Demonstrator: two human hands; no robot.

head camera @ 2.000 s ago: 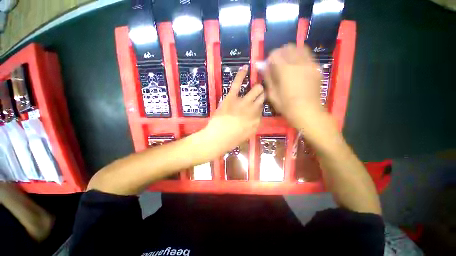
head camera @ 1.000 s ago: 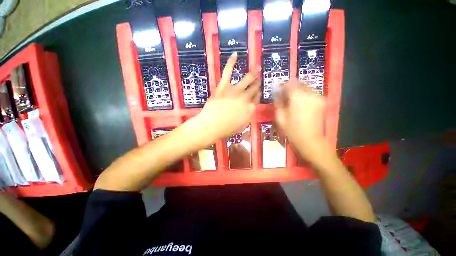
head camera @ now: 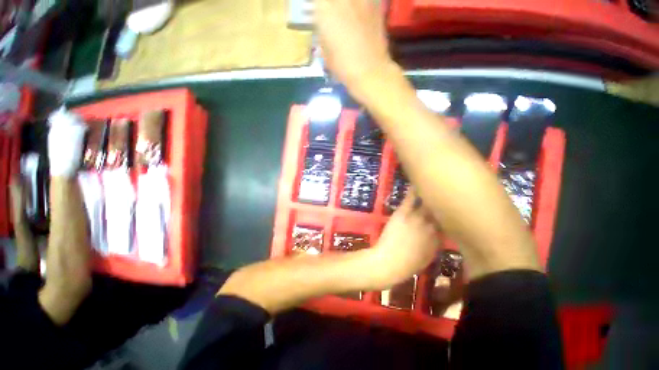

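Observation:
A red foam tray (head camera: 555,188) lies on the dark green mat. Open flip phones (head camera: 316,173) with lit-looking keypads fill its far row, and closed gold-brown phones (head camera: 306,238) lie in its near row. My left hand (head camera: 409,242) is over the middle of the tray, fingers curled; whether it holds anything is hidden. My right hand (head camera: 350,36) is stretched over the tray to the far edge, blurred and partly cut off at the top, beside a small greyish-white object (head camera: 300,13). My right forearm covers part of the phones.
At left, another red tray (head camera: 191,217) holds phones with whitish pouches (head camera: 152,217). A neighbour's white-gloved hand (head camera: 66,141) is over it. Red trays (head camera: 506,16) are stacked at the far right. A tan strip (head camera: 224,40) runs along the far side. A red shape (head camera: 584,332) is at lower right.
My right hand has moved from the keypads to the far edge. My left hand has shifted nearer, fingers now curled. The view has turned left, showing more of the neighbour's side.

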